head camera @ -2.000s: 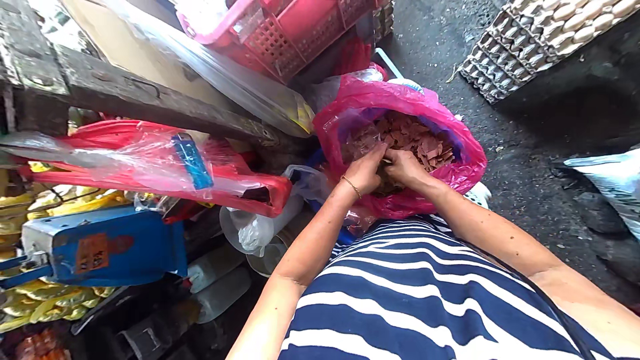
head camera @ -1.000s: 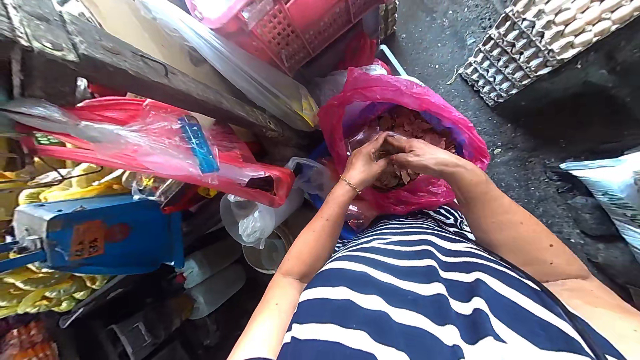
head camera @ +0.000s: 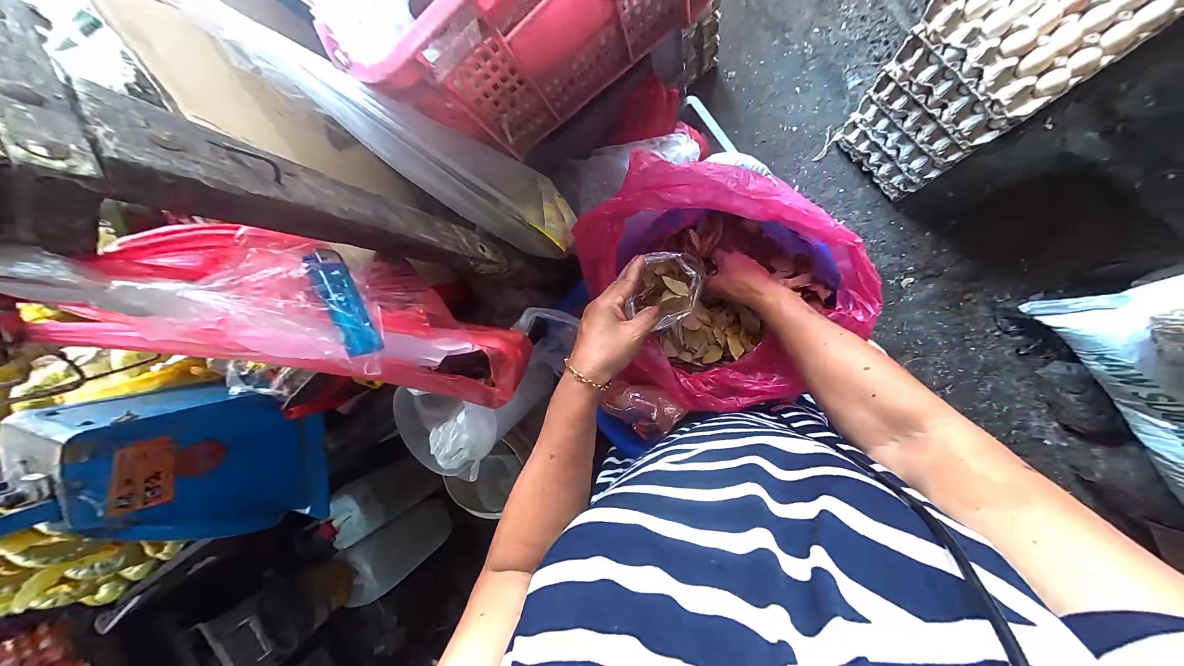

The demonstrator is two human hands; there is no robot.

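A large pink plastic bag [head camera: 837, 222] with a purple inner lining stands with its mouth spread, holding dried leaves [head camera: 717, 333]. Over the bag's left side, my left hand [head camera: 610, 319] holds a small clear plastic bag [head camera: 668, 285] with some of these leaves in it, its mouth facing up. My right hand [head camera: 737, 277] reaches down among the leaves just right of the small bag. Its fingers are partly hidden in the leaves and pink tint, so what they hold cannot be told.
A wooden beam [head camera: 305, 190] and a pink plastic basket [head camera: 518, 83] lie at the upper left. Below the beam are red plastic bags [head camera: 213, 314] and a blue metal scale [head camera: 203, 462]. Stacked egg trays [head camera: 962, 102] stand upper right, and a white sack [head camera: 1124, 361] is at the right edge.
My hands, together over the leaves before, have moved apart. The small clear bag with leaves now shows plainly in my left hand, and my right hand has gone down into the leaves.
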